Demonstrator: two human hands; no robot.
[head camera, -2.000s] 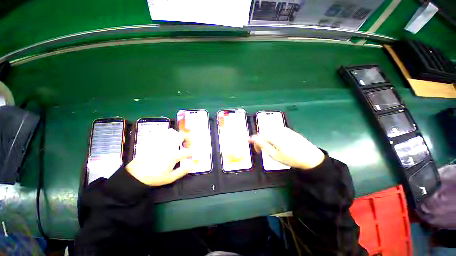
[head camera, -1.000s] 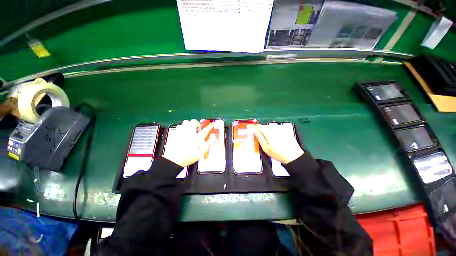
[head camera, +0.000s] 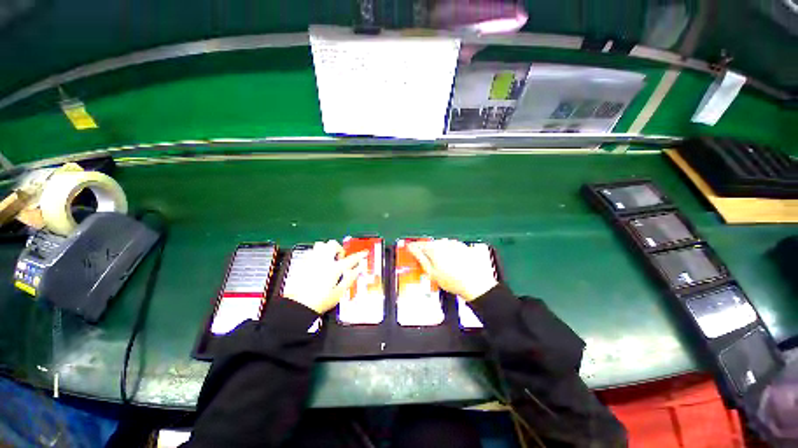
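Observation:
A black phone tray (head camera: 382, 346) lies on the green bench with a row of several lit smartphones. The leftmost phone (head camera: 245, 284) shows a list with a red band. The middle phone (head camera: 361, 293) and the phone right of it (head camera: 416, 293) show red, orange and white screens. My left hand (head camera: 317, 278) lies over the second phone, fingers at the middle phone's screen. My right hand (head camera: 453, 269) lies over the rightmost phone, fingertips at the upper part of the fourth phone. Both hands are spread and hold nothing.
A second tray of phones (head camera: 652, 254) stands at right. Beyond it are stacked black trays (head camera: 744, 166) on a yellow-brown board. A red bin (head camera: 674, 416) is below the bench edge. A tape roll (head camera: 59, 203) and grey dispenser (head camera: 101, 262) stand at left. Sheets (head camera: 385, 87) hang behind.
My head view has shifted, showing more of the back panel and the left side. The middle and fourth phone screens now show more red and orange. My hands' fingertips have moved higher on these screens.

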